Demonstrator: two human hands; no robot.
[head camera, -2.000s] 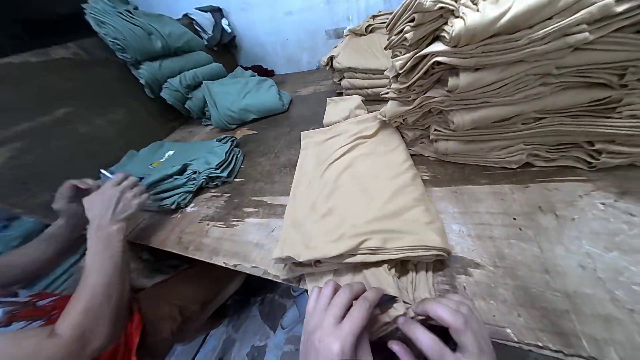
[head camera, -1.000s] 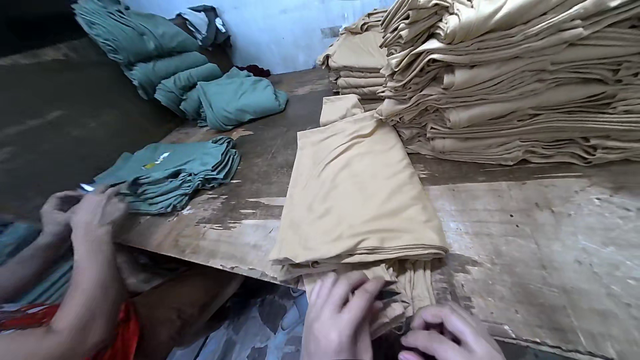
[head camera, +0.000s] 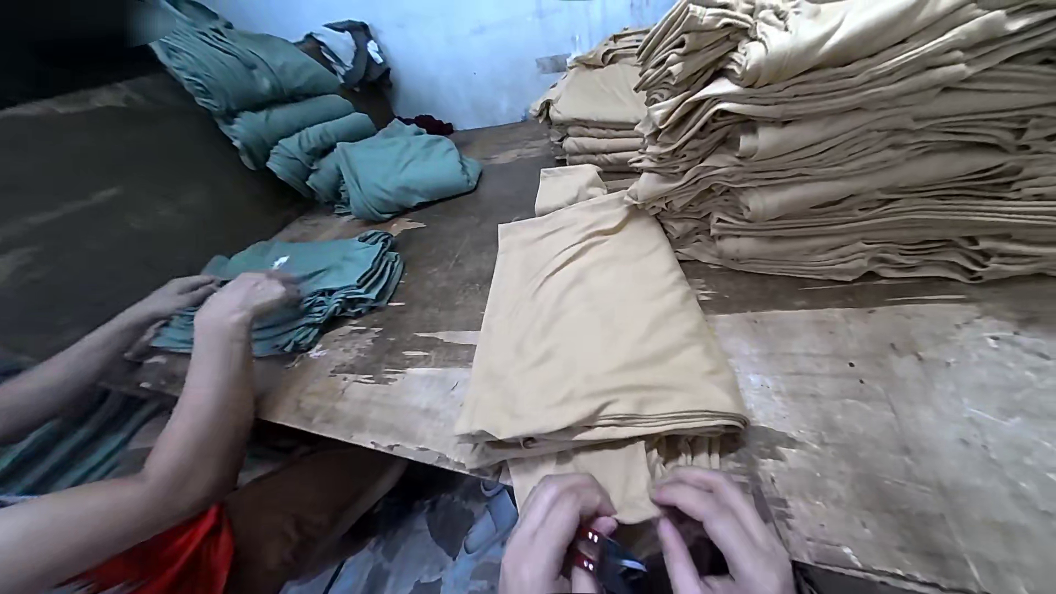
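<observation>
A folded stack of tan fabric pieces lies in front of me, its lower flap hanging at the table edge. My left hand is at the flap's left part, with a small red-and-dark tool, perhaps thread snips, held in its curled fingers. At the flap's lower right corner, my right hand pinches the tan fabric between thumb and fingertips.
Tall piles of tan fabric stand at the back right, a smaller one behind. A co-worker's hands touch folded green fabric at left. Green bundles lie farther back on the wooden table.
My right hand has come up to the flap's corner, and the flap now lies spread between my hands. The co-worker's hands have moved right, onto the green stack.
</observation>
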